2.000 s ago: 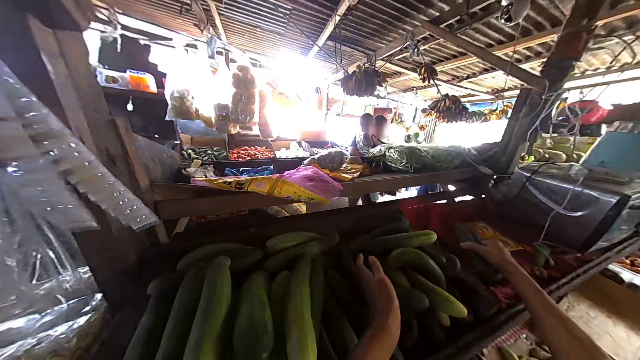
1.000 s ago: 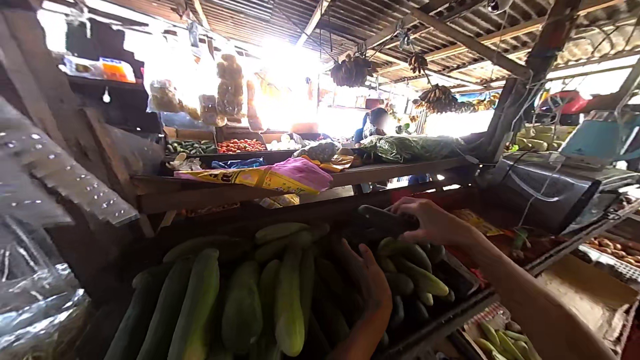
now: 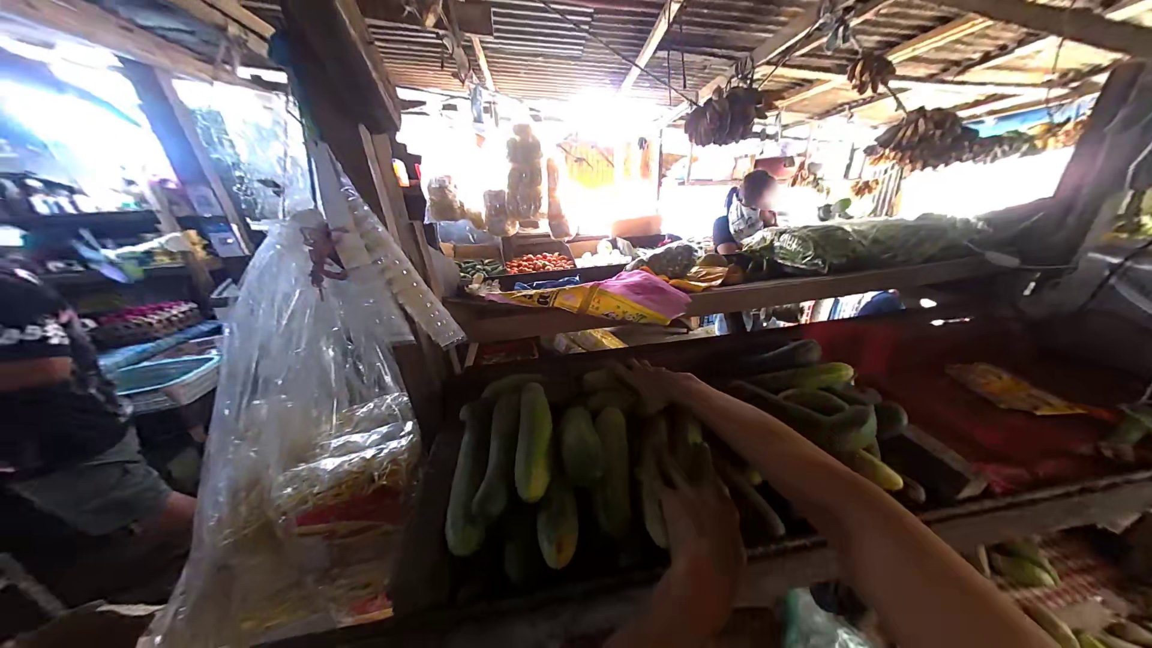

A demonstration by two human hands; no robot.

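Note:
Green cucumbers (image 3: 534, 443) lie side by side in a dark wooden bin. My left hand (image 3: 697, 504) rests on cucumbers at the bin's right part; its fingers are dim, and whether they grip one cannot be told. Farther back, my right hand (image 3: 646, 385) reaches across to the cucumbers at the rear, palm down, its grip unclear. My right forearm passes above the left hand's right side. More green vegetables (image 3: 823, 414) are piled to the right of my right forearm.
Clear plastic bags (image 3: 279, 432) hang at the left. A wooden shelf (image 3: 765, 295) behind the bin bears wrapped greens (image 3: 846, 243) and a pink and yellow bag (image 3: 621, 297). A person (image 3: 747, 211) is beyond it; another (image 3: 72, 423) is at far left. A flat yellow packet (image 3: 1017, 389) lies right.
My right hand has moved left from the right-hand pile, where it held a dark green vegetable one second ago, to the rear cucumbers. The view has swung left.

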